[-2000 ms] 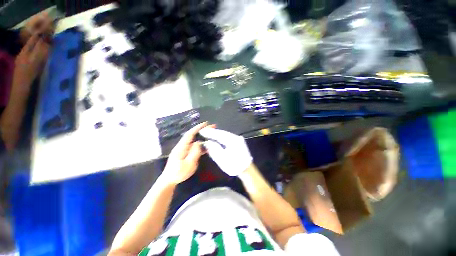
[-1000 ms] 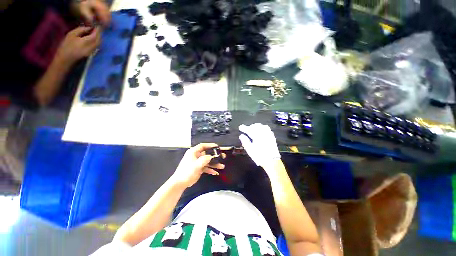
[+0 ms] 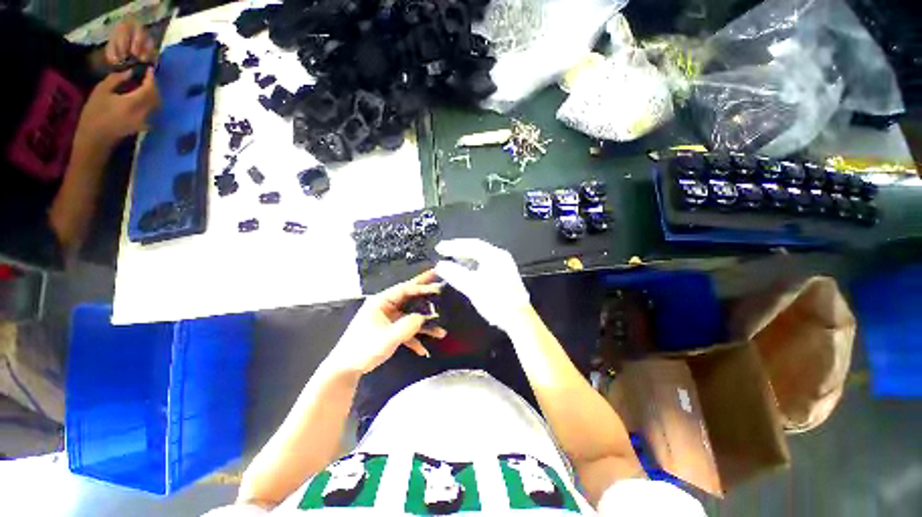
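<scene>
My left hand (image 3: pixel 381 328), bare, holds a small black housing (image 3: pixel 422 306) just off the bench edge. My right hand (image 3: pixel 487 281), in a white glove, is beside it over the edge of the black mat strip (image 3: pixel 485 224), its fingertips near the left fingertips. Whether the glove pinches a part is too small to tell. Small dark inserts (image 3: pixel 394 238) lie in tight rows at the strip's left end. Several glossy black subassemblies (image 3: pixel 569 209) stand on the strip to the right of my hands.
Black housings (image 3: pixel 374 76) are heaped on the white sheet (image 3: pixel 303 265). Silvery pins (image 3: pixel 526 142) and a tan stick (image 3: pixel 484 137) lie behind the strip. A filled blue tray (image 3: pixel 743 235) is right. Another person's hands work by a second blue tray (image 3: pixel 172 141). Cardboard boxes (image 3: pixel 662 404) stand below.
My gloved hand has moved left, closer to my left hand, which still holds the black housing. The camera view has shifted, so the bench contents appear further left than one second ago.
</scene>
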